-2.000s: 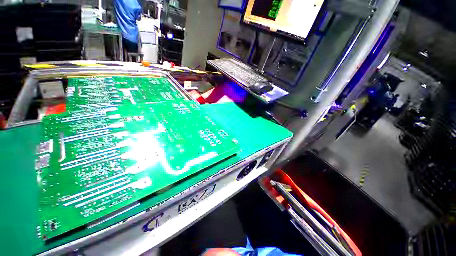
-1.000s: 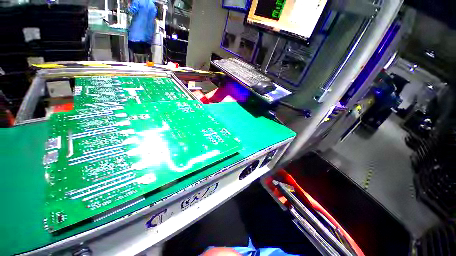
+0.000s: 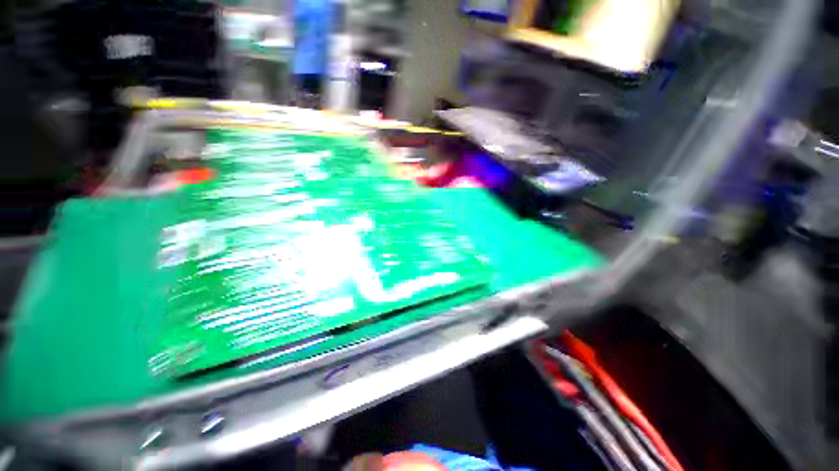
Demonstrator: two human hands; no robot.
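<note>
A large green circuit board (image 3: 276,267) with white traces and strong glare lies flat on the smooth green top (image 3: 87,313) of a pale metal unit. The picture is motion-blurred. My right hand (image 3: 405,461), seemingly the right from the blue sleeve (image 3: 465,458) beside it, is cut off by the bottom edge below the unit's front panel (image 3: 368,373). Its fingers and anything in it are hidden. My left hand is not in view.
A red-edged bin (image 3: 612,391) with long thin items stands at the lower right in a black surface. A shelf with a keyboard (image 3: 506,136) and a monitor (image 3: 598,32) are behind. A blurred person in blue (image 3: 313,41) stands far back.
The view has swung, so the unit and board appear farther right, and the picture is now blurred. More of the green top shows at left. The board has not visibly moved on the unit.
</note>
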